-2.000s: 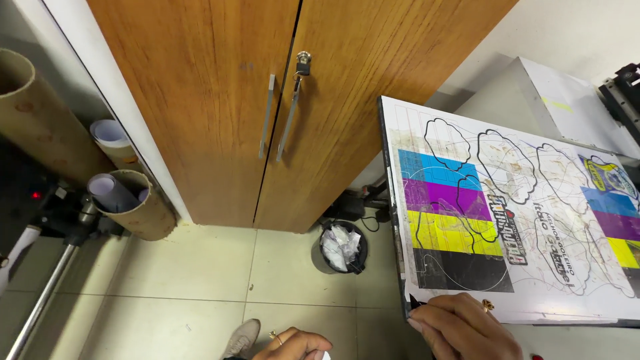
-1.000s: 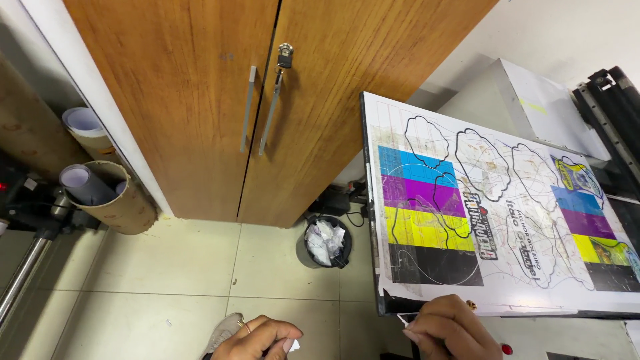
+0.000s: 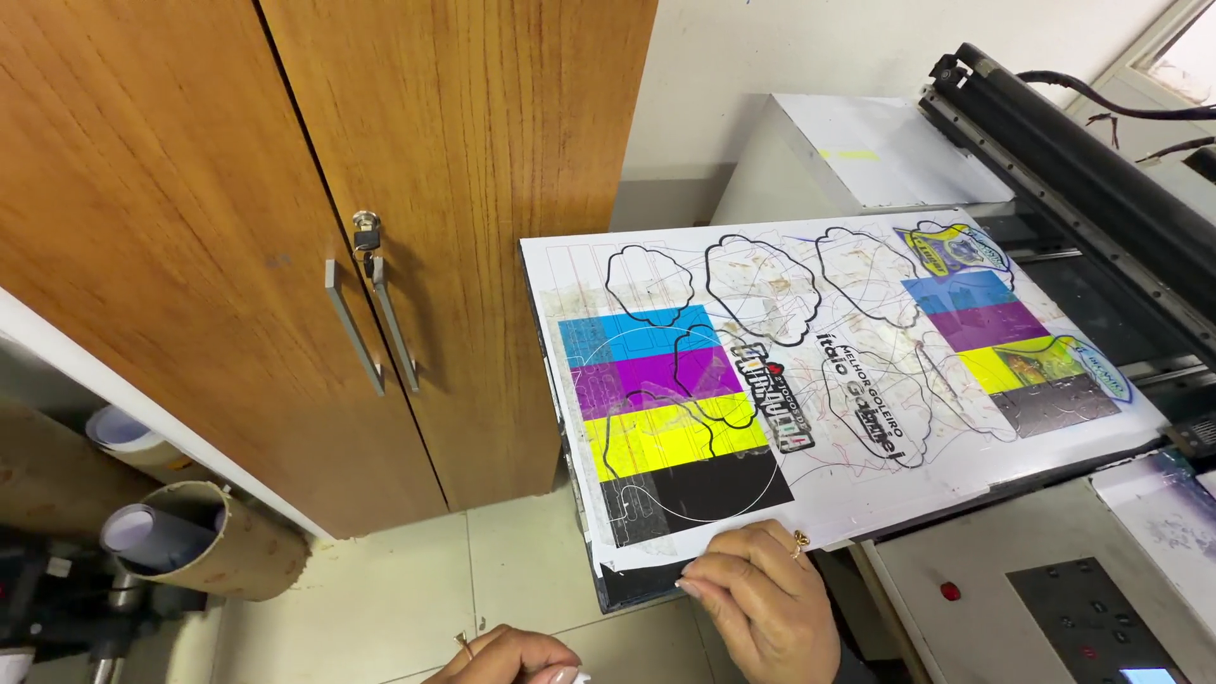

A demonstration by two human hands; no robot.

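Observation:
My right hand [image 3: 765, 603], with a gold ring, is at the near left corner of the printed white sheet [image 3: 665, 532] on the flatbed, thumb and fingertips pinched together; whether anything is between them cannot be told. The sheet's corner lies turned back or torn beside the fingers, and a strip of the black bed [image 3: 632, 584] shows there. Low in the view, my left hand [image 3: 513, 655], also ringed, pinches a small white scrap [image 3: 581, 677] and is partly cut off by the frame. Colour blocks, black outlines and lettering cover the sheet.
A wooden cabinet [image 3: 513, 190] with metal handles stands behind at the left. Cardboard tubes [image 3: 256, 551] holding rolls are at the lower left. A black printer gantry [image 3: 1073, 171] spans the bed at the right, above a control panel [image 3: 1092, 617]. A white box [image 3: 883, 152] stands behind the bed.
The view has swung right, and the waste bin is out of sight. The small white piece at my right fingertips one second ago is no longer plain to see.

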